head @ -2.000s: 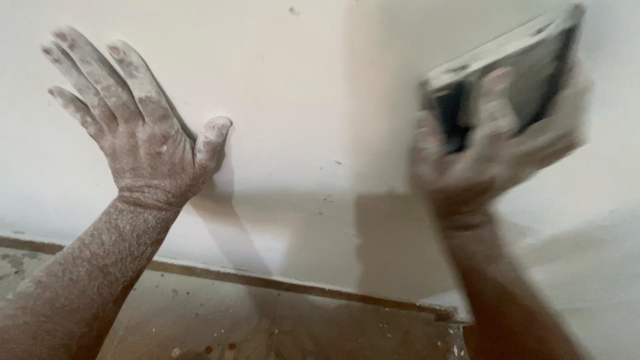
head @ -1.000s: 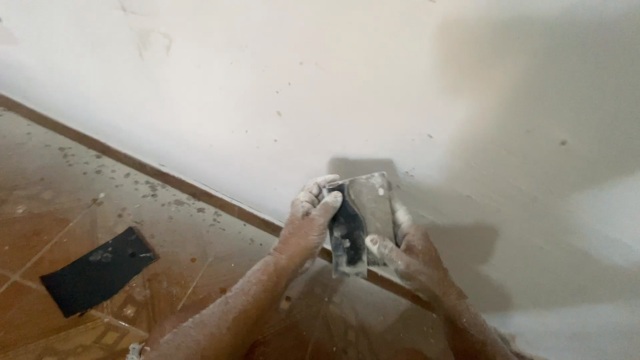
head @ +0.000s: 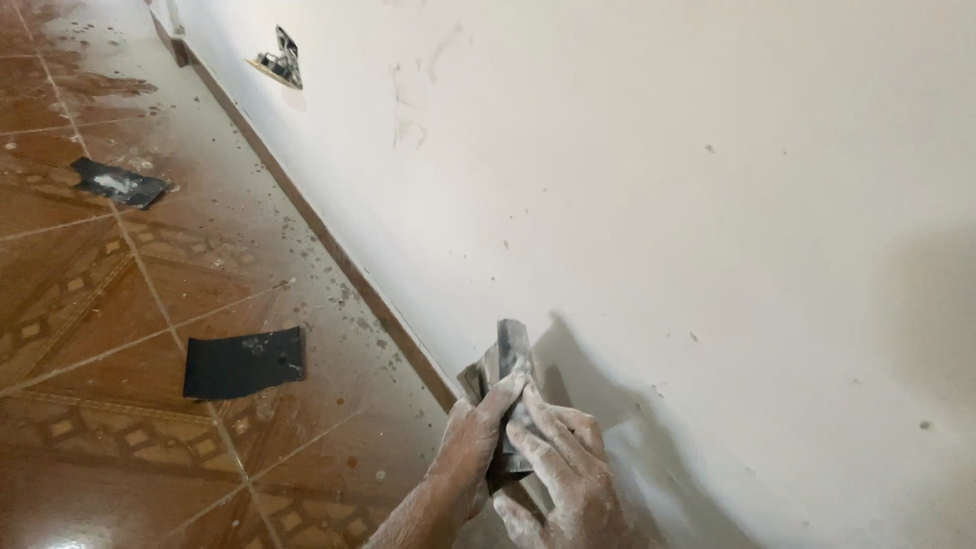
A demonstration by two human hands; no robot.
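Both my hands are coated in pale dust and close around a dusty sanding block with dark abrasive sheet, low in the head view beside the white wall. My left hand grips its left side, thumb lying along the front. From the right, my right hand presses its fingers over the block's lower part. The palms and the block's underside are hidden. A dark rectangular sheet of sandpaper lies on the floor to the left, and a smaller piece with white powder on it lies farther up.
A brown skirting board runs diagonally between the wall and the dusty tiled floor. An uncovered wall box with wires is at the upper left of the wall. Small pits mark the wall, and my shadow falls at the lower right.
My left hand, spread flat on the wall two seconds ago, has come off it and joined the right on the block. The block has turned edge-on since one second ago. The view has shifted left.
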